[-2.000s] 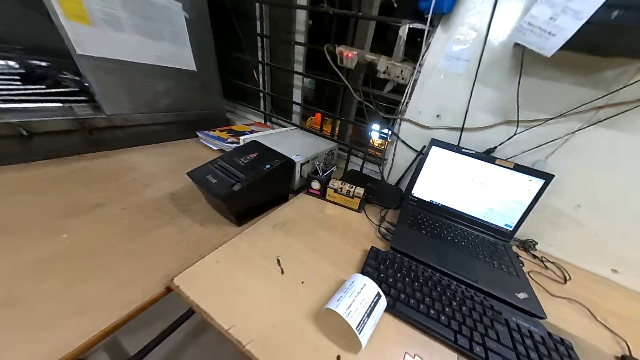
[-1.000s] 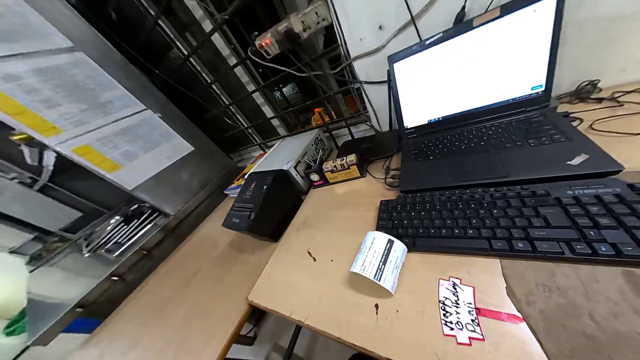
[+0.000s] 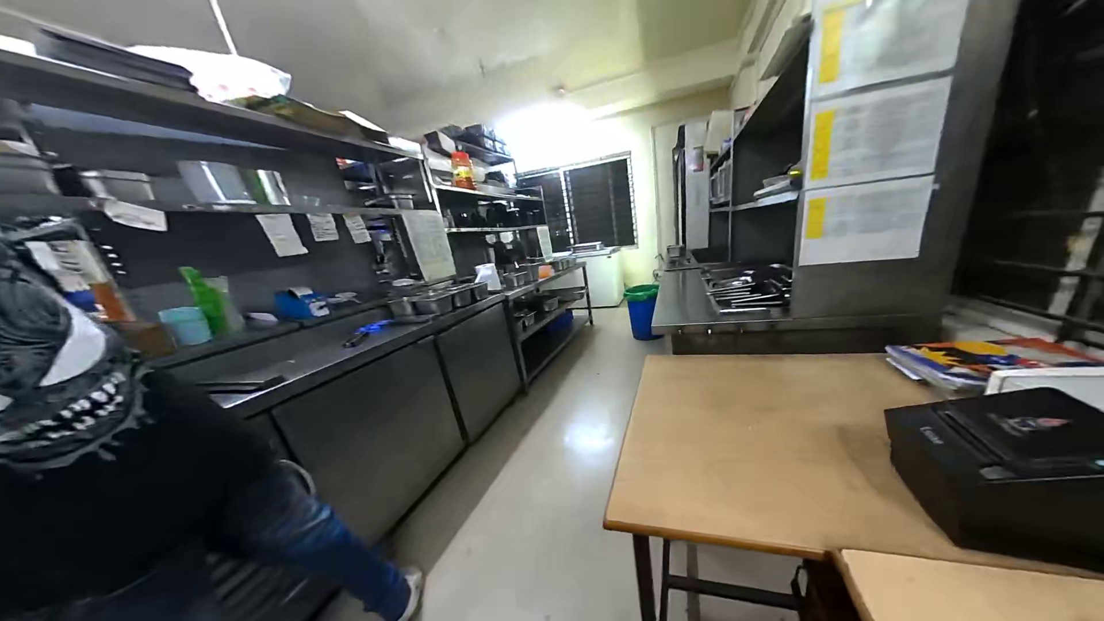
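Note:
Neither my left hand nor my right hand shows in the head view, so what they hold or touch is hidden. Closest to me at the right stands a black receipt printer (image 3: 1009,474) on a wooden table (image 3: 742,431). Behind the printer lies a stack of colourful magazines (image 3: 975,358). Along the left runs a steel counter (image 3: 362,354) with steel food pans (image 3: 440,300), a blue-handled tool (image 3: 369,332) and a light blue cup (image 3: 185,326). Metal utensils (image 3: 746,289) lie on the steel worktop beyond the table.
A person (image 3: 129,483) in a black top and jeans is at the lower left, by the counter. A floor aisle (image 3: 526,466) runs between counter and table towards a blue bin with a green liner (image 3: 642,310) and a white chest (image 3: 601,276). Steel shelves (image 3: 259,207) hang above the counter.
The view has swung far to the left, from the laptop, keyboard and paper slip to the kitchen aisle. A person is now in view at the left.

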